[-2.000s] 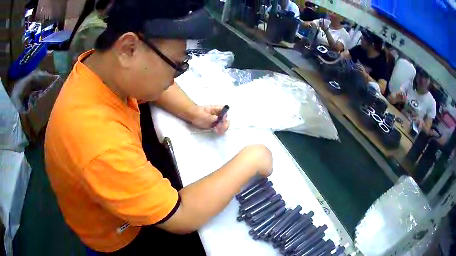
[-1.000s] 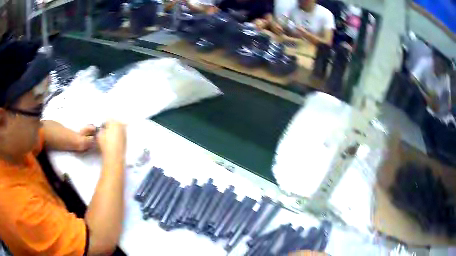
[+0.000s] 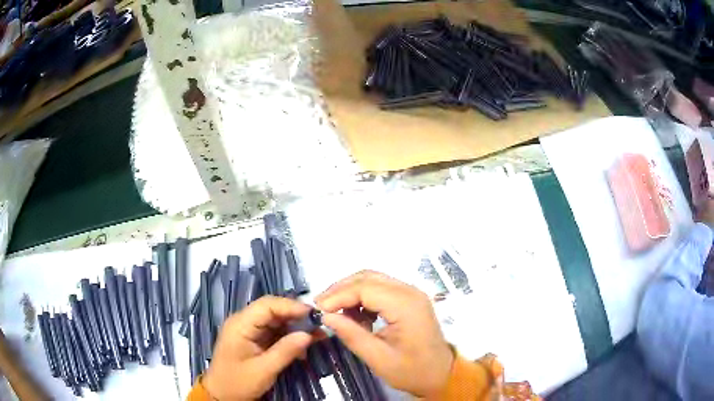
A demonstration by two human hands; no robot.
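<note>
My left hand (image 3: 262, 345) is at the bottom centre, its thumb and fingers closed around a black barrel (image 3: 315, 316) whose round end points to the right. My right hand (image 3: 391, 325) meets it there, its fingertips pinched at the barrel's mouth. Whether a tiny part is between the right fingertips is too small to tell. Loose black barrels (image 3: 270, 262) lie behind and under my hands. A slanting row of barrels with short white tips (image 3: 102, 321) lies at the left.
A chipped pale metal upright (image 3: 188, 102) stands beyond the row. Clear plastic bag (image 3: 266, 102) behind it. Dark tube heap (image 3: 470, 66) on brown paper (image 3: 407, 145). Small silvery parts (image 3: 450, 272) lie right of my hands. A pink tray (image 3: 640, 202) and a person's blue sleeve (image 3: 677, 313) are at right.
The view has swung from the neighbour in orange on the left to my own work area. Both my hands are now in view, together at a barrel.
</note>
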